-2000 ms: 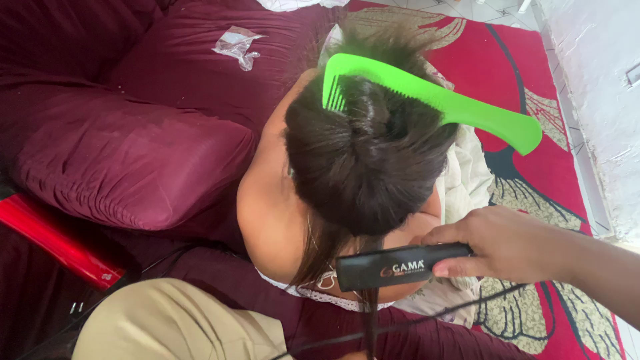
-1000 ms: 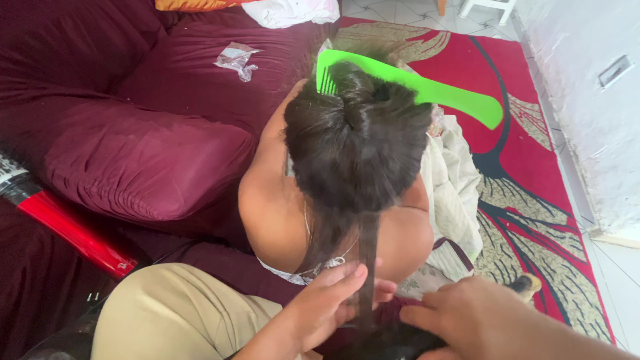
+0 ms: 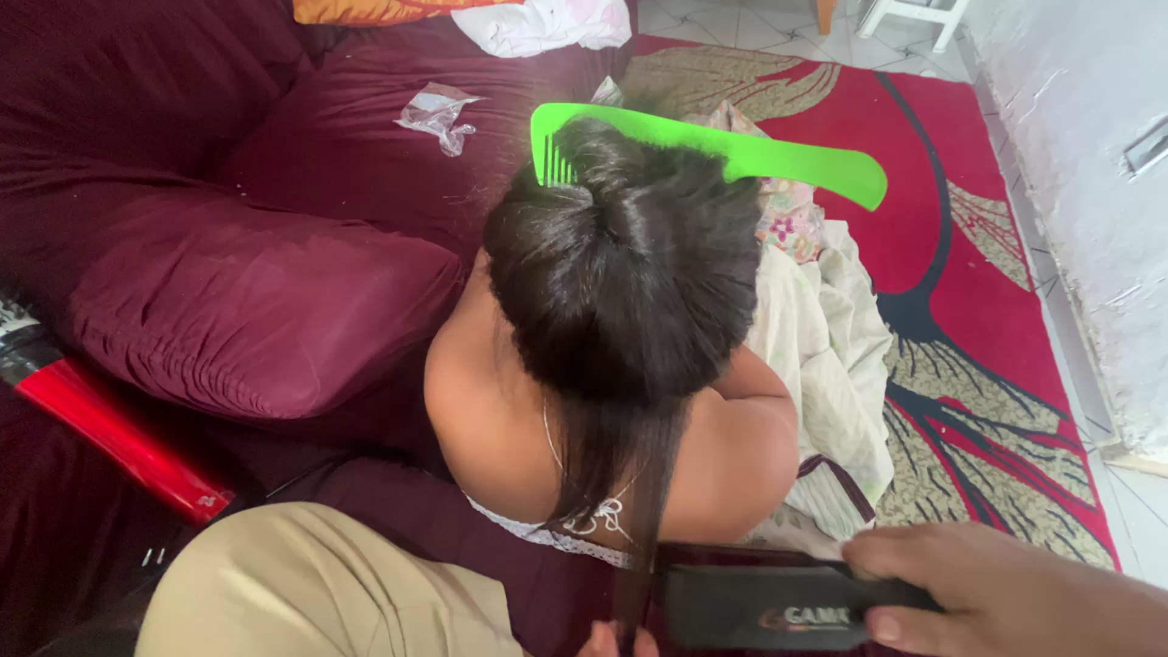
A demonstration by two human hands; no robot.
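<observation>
At the lower right my right hand (image 3: 967, 593) grips a black GAMA flat iron (image 3: 766, 607), whose plates lie just right of a hanging strand of dark hair (image 3: 652, 484). At the bottom edge, the fingertips of my left hand (image 3: 619, 641) hold the lower part of that strand; the rest of the hand is out of view. The strand hangs from the head of a seated person (image 3: 620, 274), seen from behind and above. A bright green comb (image 3: 803, 169) is stuck in the gathered hair on top.
A maroon covered sofa with a cushion (image 3: 265, 319) fills the left. A red and black hot-air brush (image 3: 128, 438) lies there, and a clear plastic wrapper (image 3: 440, 114) farther back. A patterned red rug (image 3: 976, 365) and a white wall (image 3: 1086, 228) are at right. My beige-trousered knee (image 3: 319, 584) is below.
My left hand has moved down along the strand, from below the person's neck to the bottom edge. The flat iron, mostly hidden a second ago, shows beside the strand.
</observation>
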